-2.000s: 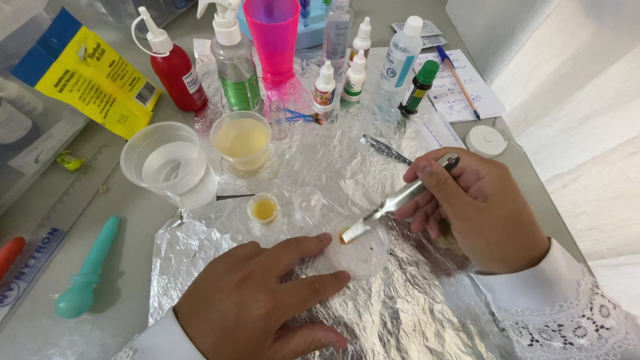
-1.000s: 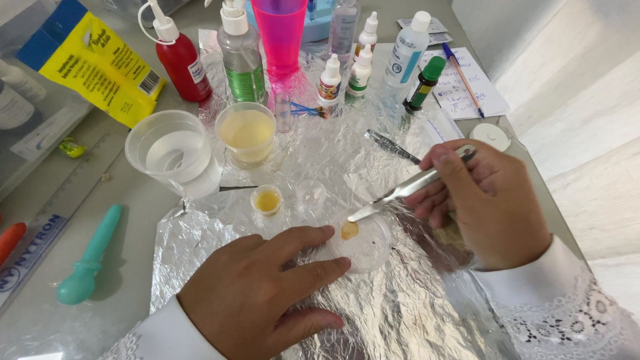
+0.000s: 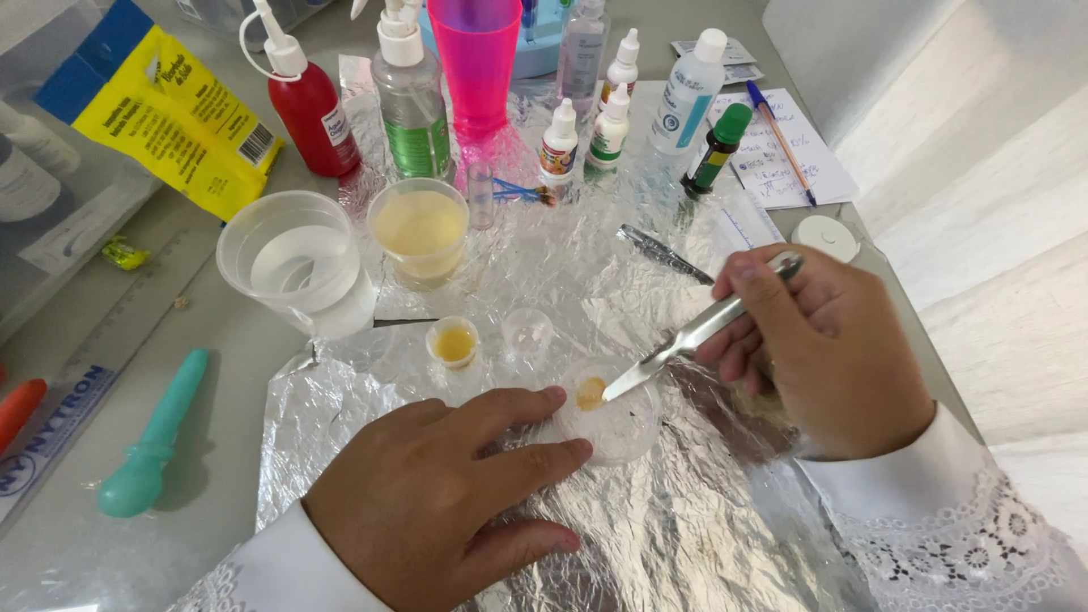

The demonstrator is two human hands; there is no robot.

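Note:
My right hand point(image 3: 816, 348) grips a metal scalpel-like knife point(image 3: 693, 336) by its handle. The tip touches the edge of an amber smear point(image 3: 592, 393) on a clear, shallow round dish point(image 3: 625, 429), which lies on crumpled aluminium foil point(image 3: 340, 382). Two fingertips of my left hand point(image 3: 459, 493) rest on the dish's left rim, and its fingers are spread. Just behind the dish stand a small cup of yellow liquid point(image 3: 453, 342) and a small clear cup point(image 3: 527, 331). Farther back are a plastic cup of cloudy liquid point(image 3: 418, 225) and a larger cup of clear liquid point(image 3: 297, 259).
Dropper bottles point(image 3: 558, 140), a red bottle point(image 3: 314, 110), a spray bottle point(image 3: 412, 102) and a pink cup point(image 3: 478, 68) line the back. A teal bulb pipette point(image 3: 157, 433) and a ruler point(image 3: 51, 425) lie left. Dark tweezers point(image 3: 663, 252) and a white cap point(image 3: 824, 238) lie behind my right hand.
The knife tip has shifted from over the amber smear to its right edge, uncovering more of the smear. My left hand has stayed at the dish's rim.

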